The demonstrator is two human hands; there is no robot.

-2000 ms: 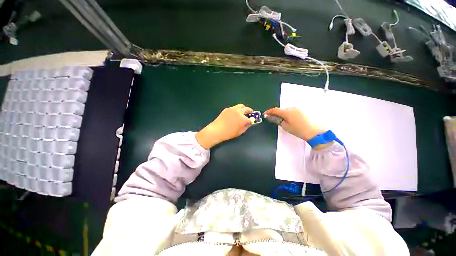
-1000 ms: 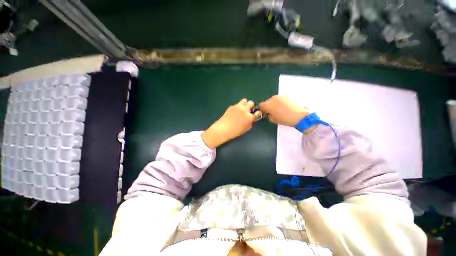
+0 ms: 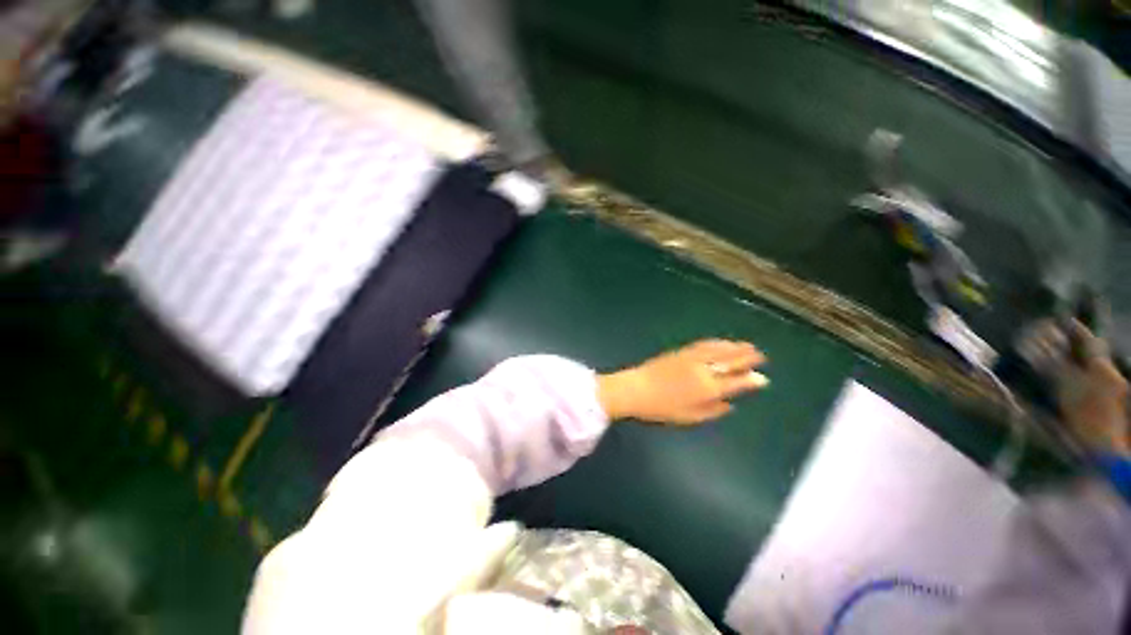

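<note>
My left hand (image 3: 695,382) is over the dark green bench, palm down, fingers pointing right; no held thing shows in it. My right hand (image 3: 1091,391) is at the far right edge over the conveyor belt, blurred and partly cut off, next to a blurred grey-white bundle (image 3: 1054,341); whether it grips this cannot be told. A corded circuit board (image 3: 924,242) with yellow spots lies on the belt left of my right hand, its white cable running down towards the white sheet (image 3: 881,496).
The large grid of white housing shells (image 3: 279,236) is at the left, beside the black tray (image 3: 403,298). A worn metal rail (image 3: 744,279) separates bench and belt. A blurred upright post (image 3: 484,75) stands at the top. A blue cord (image 3: 862,602) crosses the white sheet.
The view has turned and tilted. My right hand has left my left hand and reached far right over the belt. The small part held between my hands no longer shows.
</note>
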